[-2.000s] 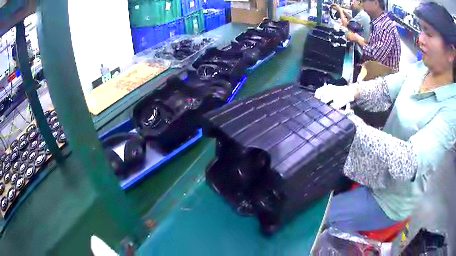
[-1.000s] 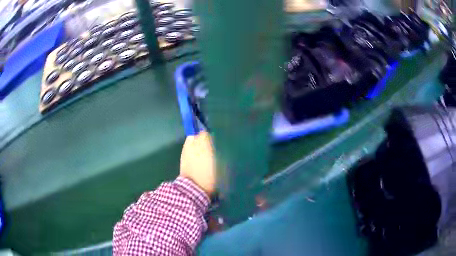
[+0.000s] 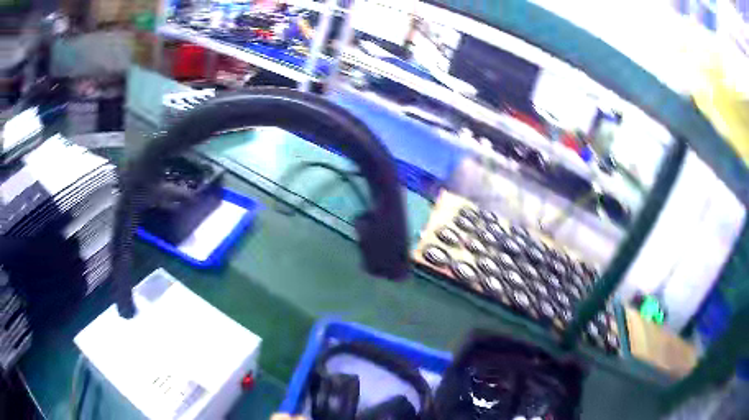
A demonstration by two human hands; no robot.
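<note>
A blue tray (image 3: pixel 319 338) lies at the bottom centre, cut off by the lower edge. Black headphones (image 3: pixel 337 395) lie in it on a white surface, headband arched towards the back. A glossy black moulded insert tray (image 3: pixel 513 379) is at its right. A small sliver of my left hand (image 3: pixel 289 417) shows at the bottom edge, by the tray's left rim; its fingers are mostly cut off and its grip is unclear. My right hand is out of the picture.
A thick black hose (image 3: pixel 328 123) arches above a white box (image 3: pixel 168 349) with a red switch. Another blue tray (image 3: pixel 215 258) is on the belt beyond. Stacked thin sheets (image 3: pixel 78 184) stand far left. A tan board (image 3: pixel 443 205) with small black rings is behind the belt.
The view has swung left along the line, bringing in the hose, white box and stack. My left forearm, seen reaching to a blue tray before, is now almost out of view.
</note>
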